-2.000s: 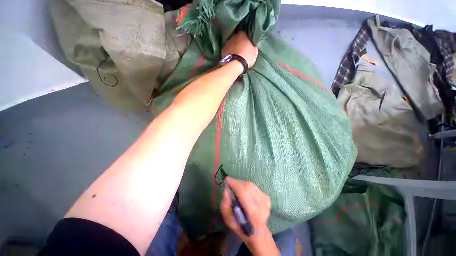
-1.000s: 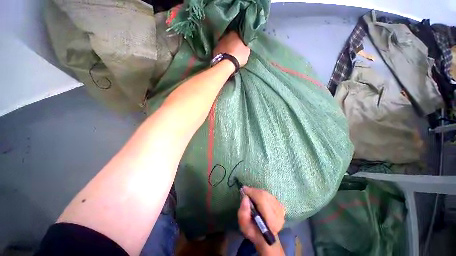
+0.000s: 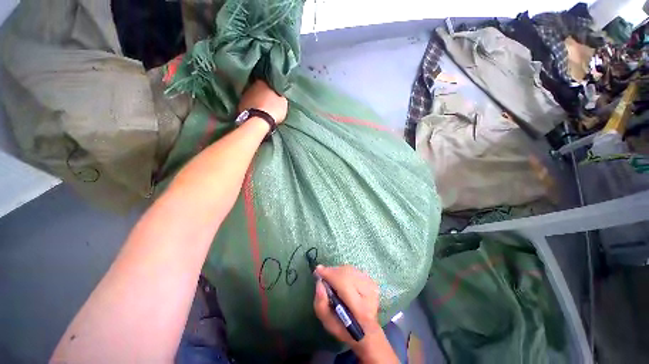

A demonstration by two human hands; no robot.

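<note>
A full green sack (image 3: 356,185) with red stripes stands in front of me, its frayed mouth bunched at the top. My left hand (image 3: 265,103) is shut around its gathered neck, with the fingers partly hidden in the folds. My right hand (image 3: 350,302) holds a black marker (image 3: 340,307) like a pen, its tip on the sack's lower front. Black handwriting there reads 06, then a further digit at the marker's tip, partly hidden.
A tan sack (image 3: 78,121) with a handwritten digit stands on the left. Another tan sack (image 3: 484,156) lies on the right by plaid fabric (image 3: 425,85). A second green sack (image 3: 491,298) is at lower right, behind a pale curved bar. Fabric scraps (image 3: 605,71) heap at upper right.
The writing has grown from one round digit to 06 and a further digit, and my right hand has moved along it. The view has shifted, so the sack sits further left.
</note>
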